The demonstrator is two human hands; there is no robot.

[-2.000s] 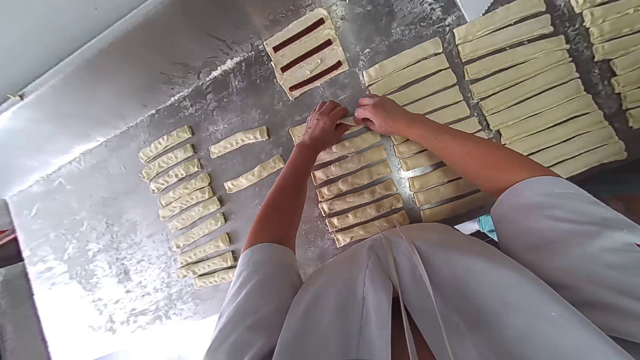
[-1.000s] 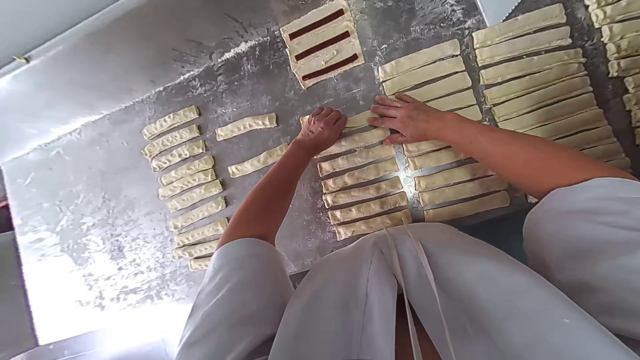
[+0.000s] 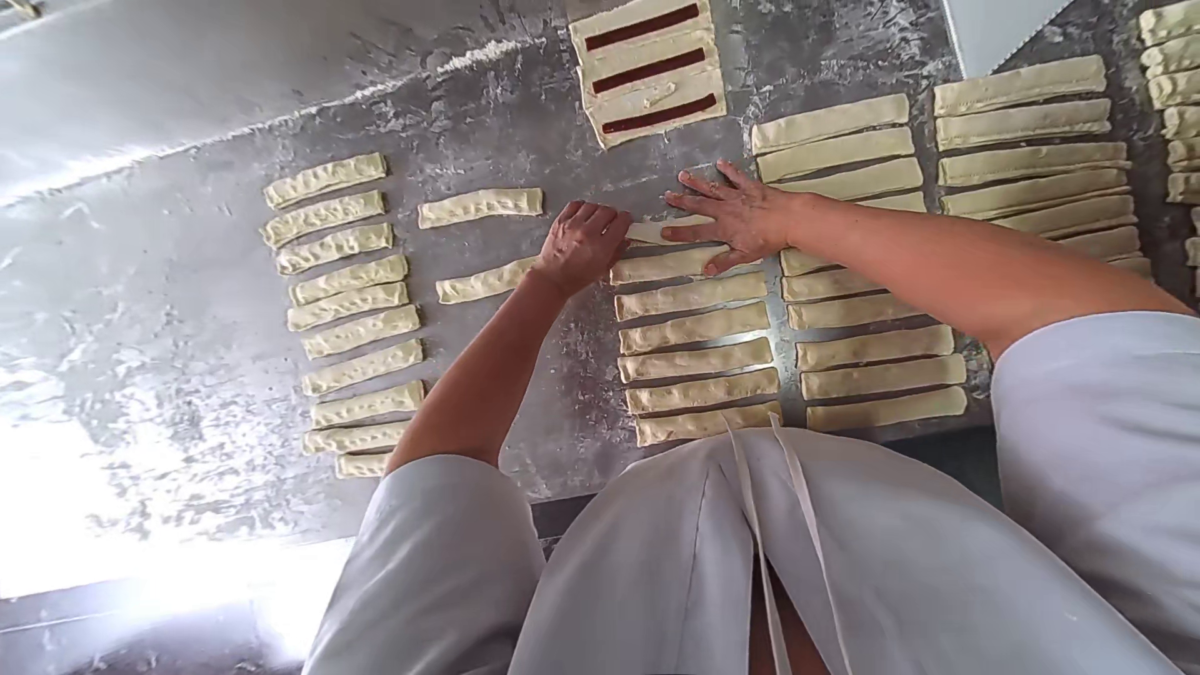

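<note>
My left hand point(image 3: 583, 246) has its fingers curled over the left end of a dough strip point(image 3: 654, 232) at the top of a column of filled dough strips. My right hand point(image 3: 736, 217) lies on that strip's right end, palm down, fingers spread. Whether the left fingers pinch the dough cannot be told. Just below them is another strip point(image 3: 670, 265) of the same column. Beyond the hands lies a flat dough sheet point(image 3: 647, 70) bearing three dark red filling bars and a small dough scrap.
A floury metal table point(image 3: 525, 356) carries everything. Pinched strips point(image 3: 349, 292) form a column at left, with two separate strips point(image 3: 480, 207) beside it. More columns of smooth strips point(image 3: 834, 122) stand at right. A pale flat-edged object point(image 3: 994, 33) juts in at the top right.
My right hand, closed near the strip two seconds ago, now has its fingers spread over the right end. My left hand has stayed at the left end.
</note>
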